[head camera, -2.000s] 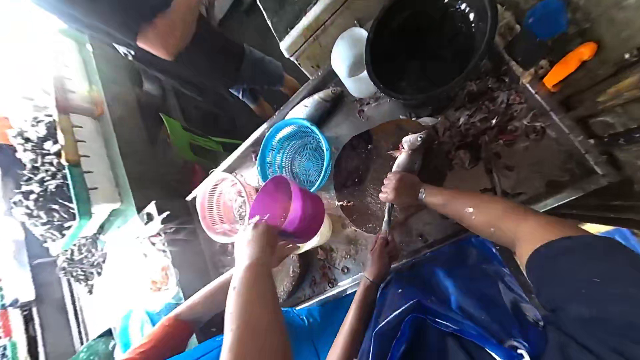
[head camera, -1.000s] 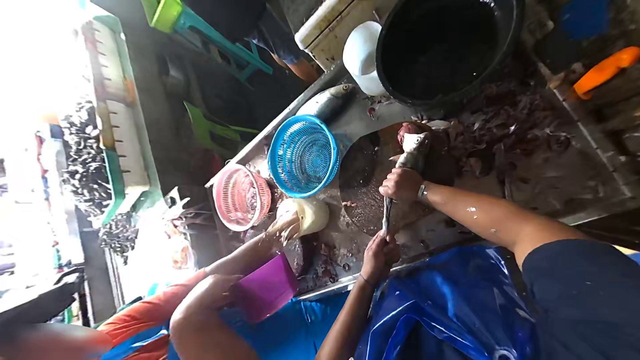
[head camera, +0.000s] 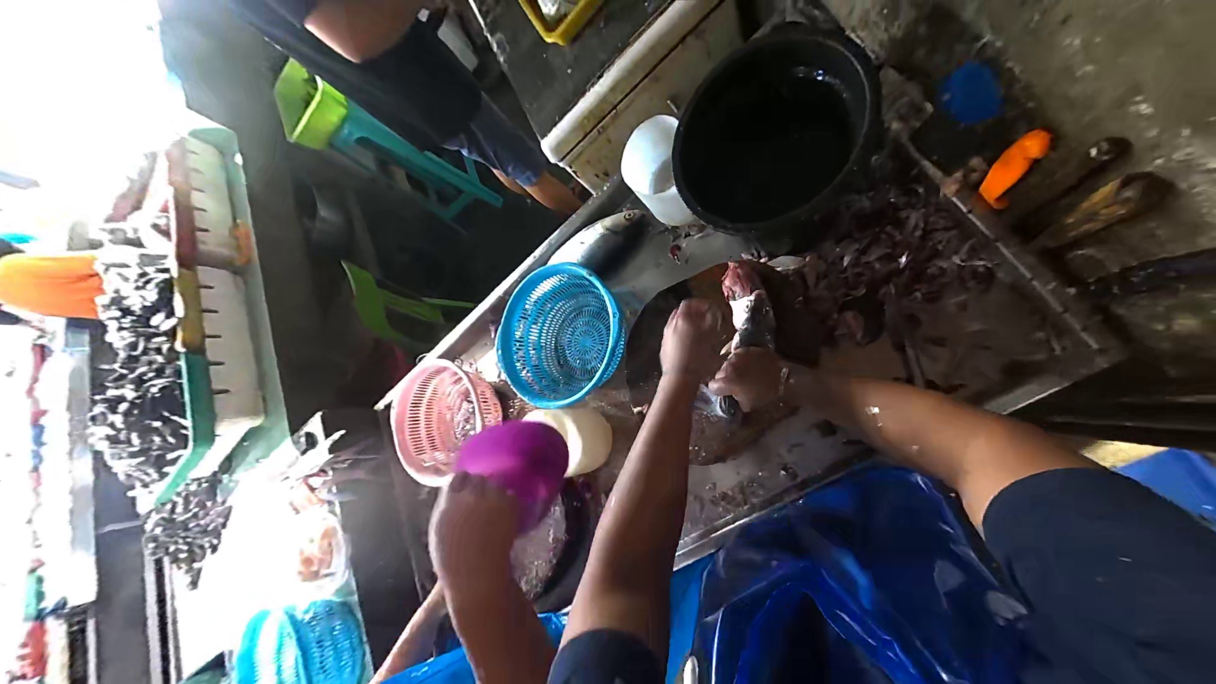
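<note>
A silvery fish (head camera: 753, 321) with a red, cut-looking end lies over the round chopping board (head camera: 655, 328) on the metal table. My right hand (head camera: 750, 377) grips its body, and part of the fish shows below the fingers. Just left of the fish is my left hand (head camera: 693, 337), its fingers curled; whether it holds anything is hidden. Another whole fish (head camera: 608, 237) rests near the table's far edge, behind the blue basket (head camera: 560, 334).
A co-worker's hand (head camera: 475, 522) holds a purple bowl (head camera: 518, 465) at my left, beside a pink basket (head camera: 442, 418) and a cream container (head camera: 581, 442). A black tub (head camera: 689, 123) and white container (head camera: 651, 171) stand beyond. Fish scraps (head camera: 912, 256) cover the right side.
My left hand has moved up from below my right hand to beside the fish. The co-worker's purple bowl went down toward the near edge, then back up beside the cream container.
</note>
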